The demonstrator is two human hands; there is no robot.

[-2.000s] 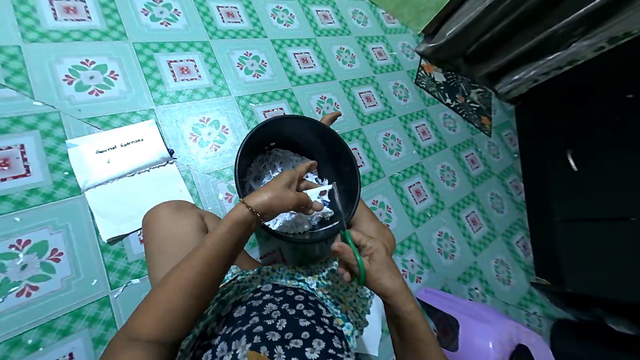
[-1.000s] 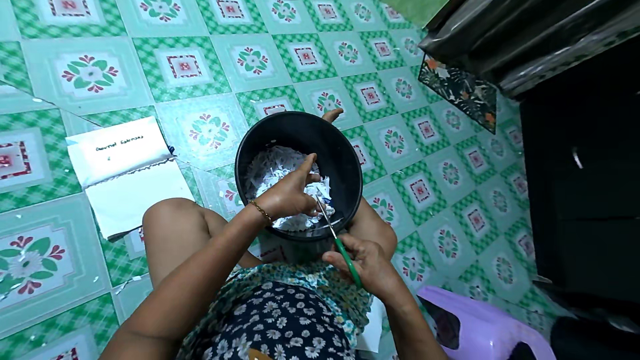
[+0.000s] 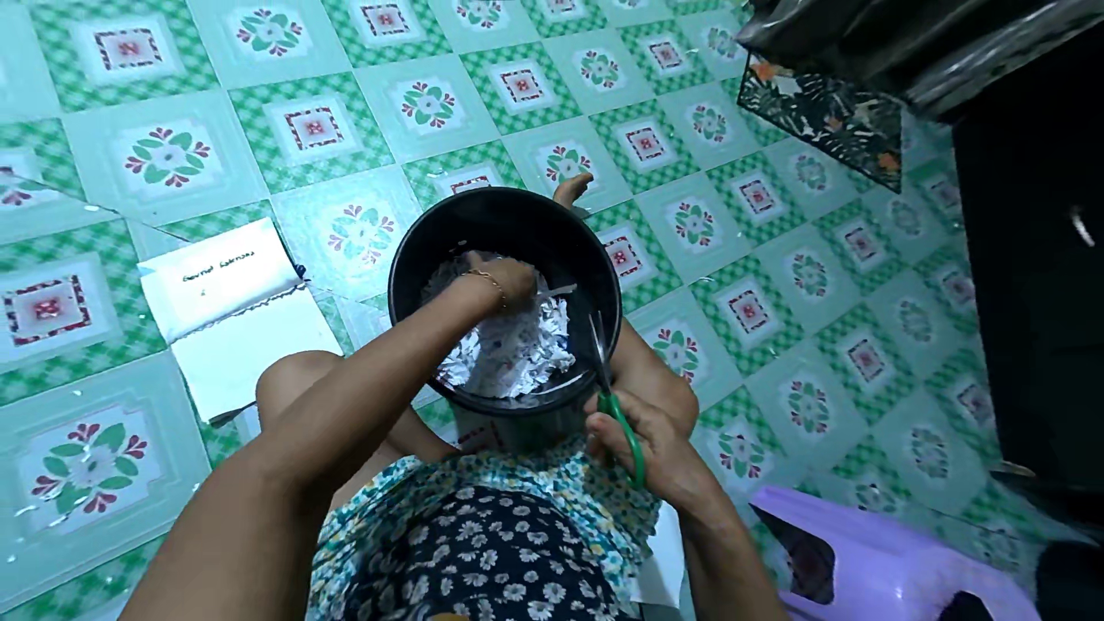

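A round black bucket (image 3: 504, 203) stands between my legs, with cut paper scraps (image 3: 522, 354) heaped in its bottom. My left hand (image 3: 503, 280), with a thin bracelet at the wrist, reaches down inside the bucket onto the scraps; its fingers are partly hidden, so its hold cannot be told. My right hand (image 3: 638, 435) is at the bucket's near right rim and holds green-handled scissors (image 3: 623, 431). Their blades point up and away from me over the rim, slightly apart, with nothing seen between them.
An open notebook (image 3: 259, 341) with handwriting lies on the patterned tile floor to the left. Small scraps dot the floor. A purple plastic stool (image 3: 888, 552) is at the lower right, a dark patterned cloth (image 3: 819, 116) at the upper right. White paper (image 3: 664, 561) lies beside my lap.
My left hand has gone deeper into the bucket, toward its left side. The white piece it held two seconds ago no longer shows in it. My right hand keeps the scissors near the rim.
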